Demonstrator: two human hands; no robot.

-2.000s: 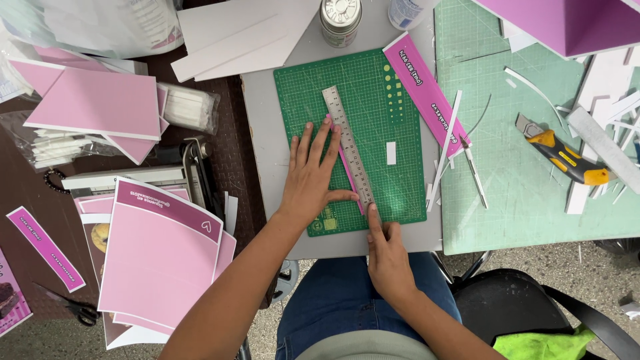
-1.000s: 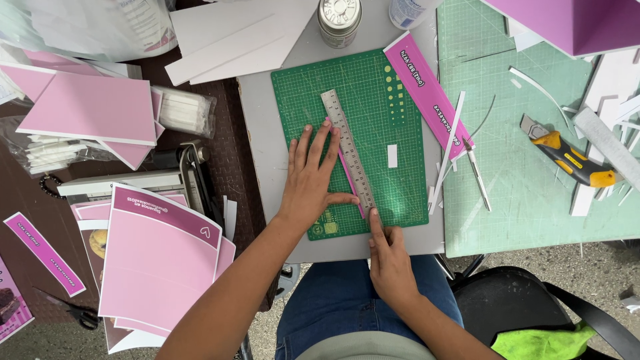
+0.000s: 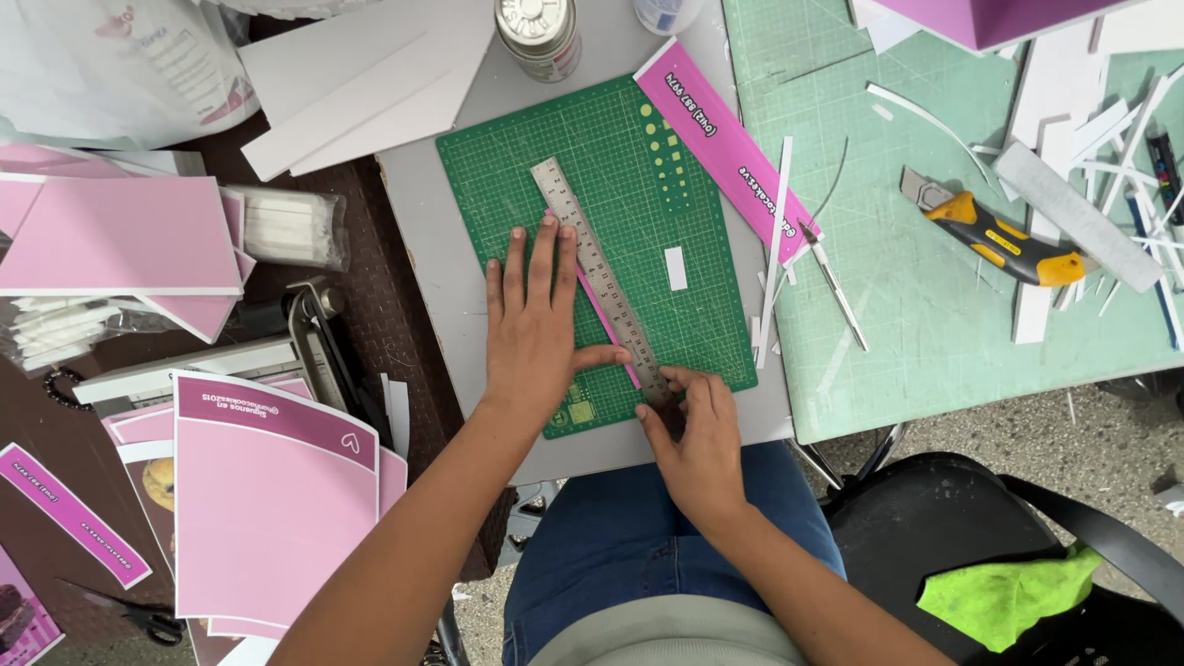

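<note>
A steel ruler [image 3: 603, 277] lies slantwise on a green cutting mat [image 3: 499, 166], over a pink strip [image 3: 597, 305] that shows along its left edge. My left hand [image 3: 536, 324] lies flat beside it, fingertips at the ruler's upper part and thumb on its lower part. My right hand [image 3: 698, 435] has its thumb and fingers around the ruler's lower end. A small white paper piece [image 3: 676, 268] lies on the mat. A craft knife [image 3: 837, 291] rests to the right, its tip over a pink printed strip [image 3: 731, 153] that overlaps the mat's corner.
A yellow and black utility knife [image 3: 1004, 239], a metal bar [image 3: 1078, 217] and white offcuts [image 3: 1054, 139] lie on the pale green mat [image 3: 860, 139] at right. A metal can [image 3: 538, 37] stands above. Pink printed sheets [image 3: 268, 518] and scissors [image 3: 153, 620] are at left, a black chair [image 3: 934, 518] lower right.
My right hand has gone from pointing at the ruler's lower end to having thumb and fingers spread around it. My left hand has stayed on the ruler.
</note>
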